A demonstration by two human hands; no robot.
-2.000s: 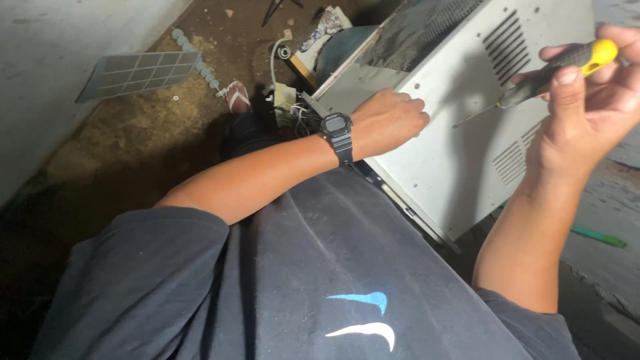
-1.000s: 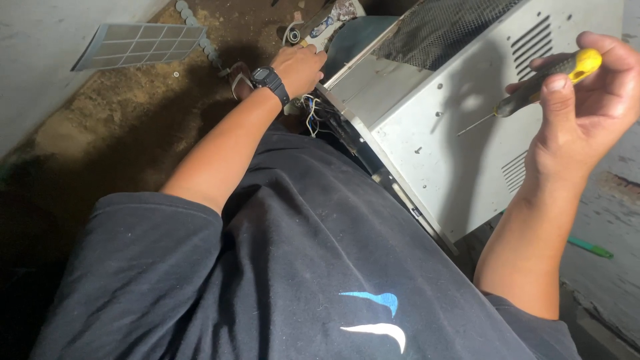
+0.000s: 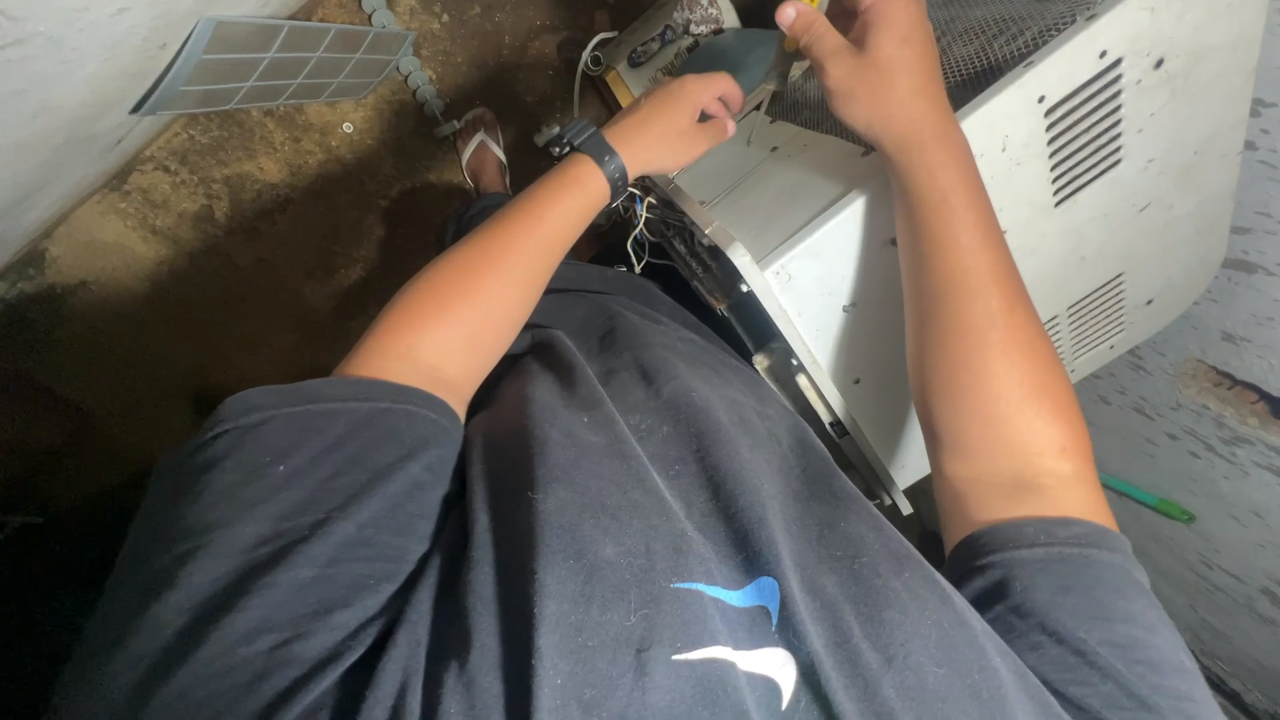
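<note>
The pale metal casing (image 3: 1010,260) of an appliance, with slotted vents and dark mesh (image 3: 990,50), lies at my right. My right hand (image 3: 865,60) is at the top, over the mesh, holding a screwdriver (image 3: 790,35) of which only part of the yellow handle and a blurred shaft show. Just left of it, my left hand (image 3: 675,125), with a black watch on the wrist, hovers by the casing's upper left corner, fingers curled; whether it holds anything is unclear. Loose wires (image 3: 640,225) hang from the casing's open edge below that hand.
A gridded filter panel (image 3: 285,65) leans at the upper left beside a chain of grey discs (image 3: 418,85). A foot in a white-strapped sandal (image 3: 483,145) rests on the stained floor. Beyond my left hand is a worn container (image 3: 675,35). A green stick (image 3: 1150,498) lies at the right.
My right hand has moved left with the screwdriver, from beside the vents to above the mesh. My left hand went from the casing's side to its far corner and is now near my right hand.
</note>
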